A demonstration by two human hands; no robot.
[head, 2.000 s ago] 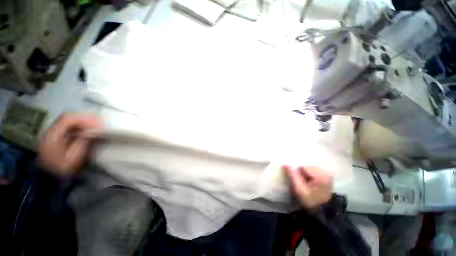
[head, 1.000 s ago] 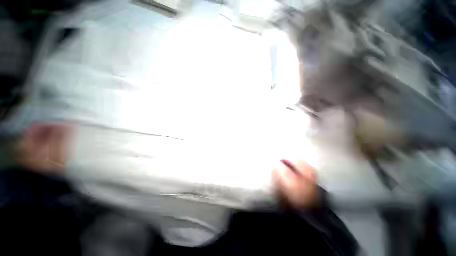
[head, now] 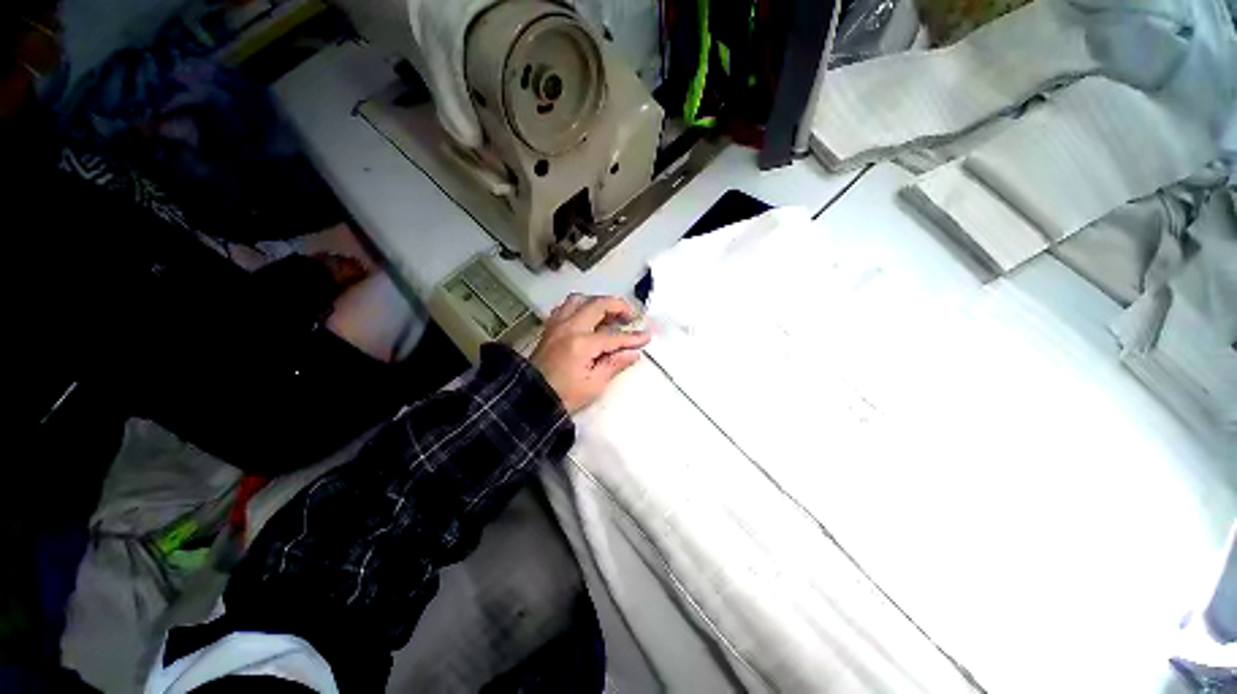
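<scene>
Off-white cloth [head: 733,542] lies spread over the white table and hangs over its front edge, with a long dark line or fold edge running across it. Much of it is washed out by bright light. My left hand [head: 593,353] lies on the cloth's far left end, fingers bent, thumb and fingertips closed on its edge. My right hand is out of the picture.
A sewing machine with a round wheel [head: 540,84] stands behind on the left. A small beige box [head: 482,305] sits at the table edge. A black flat thing [head: 729,212] lies beyond the cloth. Cloth stacks [head: 1011,203] lie at upper right. Another person's hand [head: 346,258] is at left.
The view has swung to the left. The machine head at the right and my right hand have left the picture, and the neighbouring machine shows. My left hand is still at the cloth's left end.
</scene>
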